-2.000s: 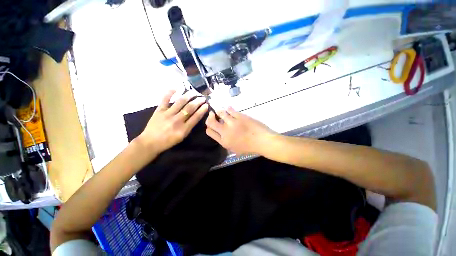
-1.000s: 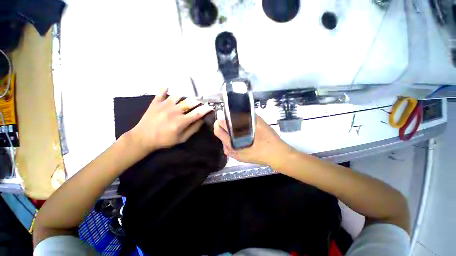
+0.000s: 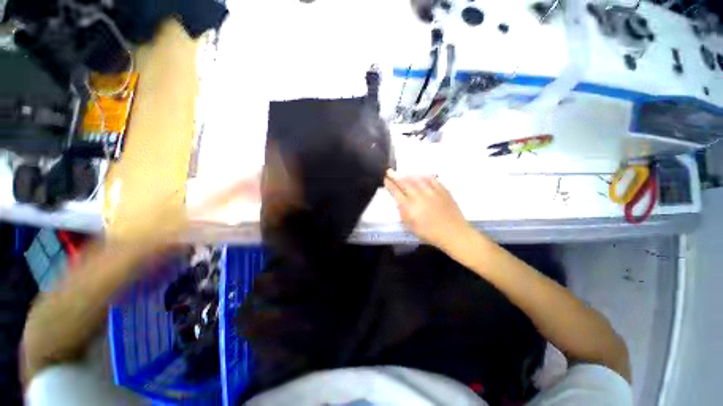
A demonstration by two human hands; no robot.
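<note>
A black garment panel [image 3: 329, 151] lies on the white table left of the needle area and hangs over the front edge towards my lap. My right hand [image 3: 424, 208] is at the panel's right edge, its thumb and fingertips close together on the cloth. My left hand [image 3: 238, 194] is badly blurred at the panel's left side; its fingers and any grip cannot be made out. The sewing machine [image 3: 515, 79], white with a blue stripe, stands behind, with its presser foot area [image 3: 428, 123] right of the cloth's top corner.
Thread snips [image 3: 520, 145] lie on the machine bed. Yellow and red scissors [image 3: 634, 190] lie at the right end. A tan cardboard sheet [image 3: 162, 111] is at the left, beside an orange item [image 3: 107, 111]. A blue basket [image 3: 143, 337] with dark things stands below the table's front edge.
The panel has moved away from the needle area and lies further back and flatter. My left hand has left the needle area and is in blurred motion. My right hand has drawn back from the needle.
</note>
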